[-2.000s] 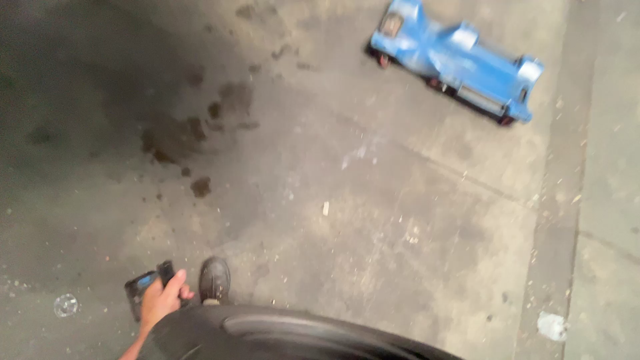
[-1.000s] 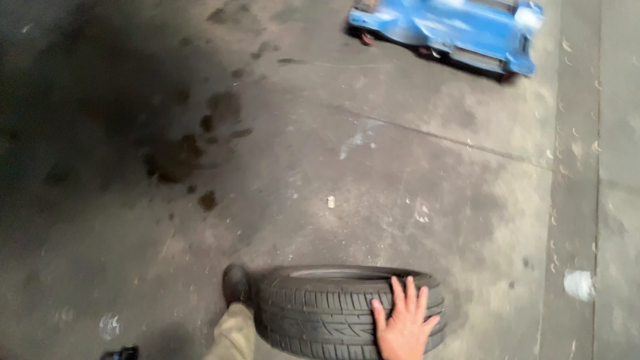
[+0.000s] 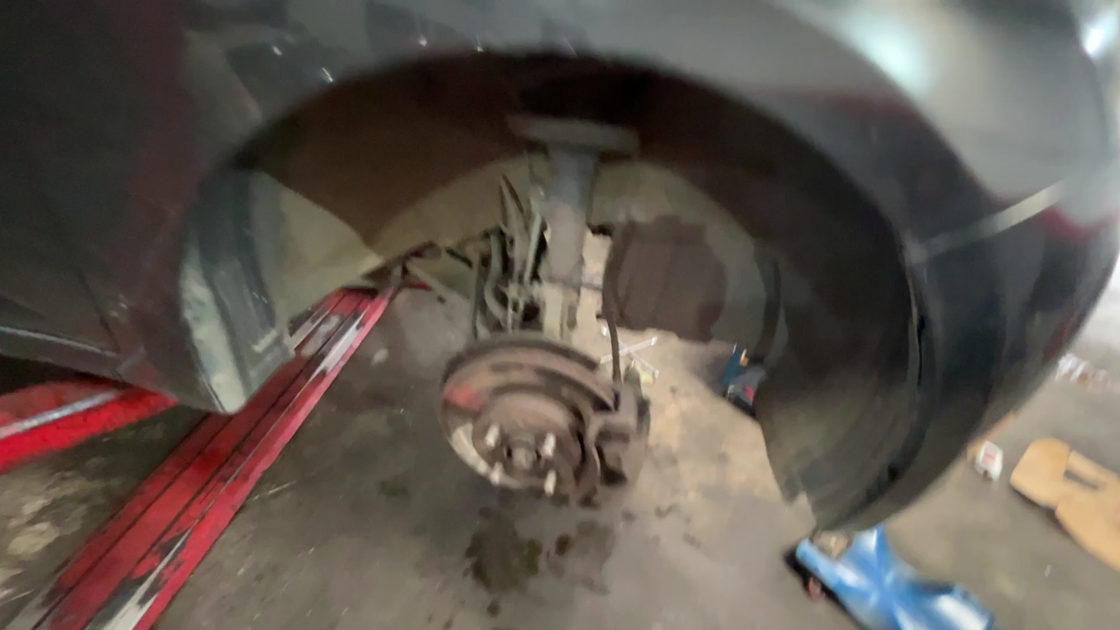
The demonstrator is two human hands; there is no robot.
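Observation:
Neither of my hands shows in the head view now. A car's wheel hub with a rusty brake disc (image 3: 525, 411) hangs bare in the wheel arch, its studs exposed. A brake caliper (image 3: 617, 429) sits on the disc's right side. Above the disc rises a suspension strut (image 3: 569, 210). The dark fender (image 3: 665, 35) of the car arches over them, slightly blurred. The tire seen earlier is out of view.
Red lift arms (image 3: 254, 437) reach under the car on the left. A blue floor jack (image 3: 884, 582) stands on the concrete at lower right. Farther right lies a piece of cardboard (image 3: 1072, 499). Dark wet stains (image 3: 503, 551) mark the floor below the hub.
The view has swung up from the floor to the wheel arch. One second ago a hand lay on a tire near my foot; hand and tire are now out of view.

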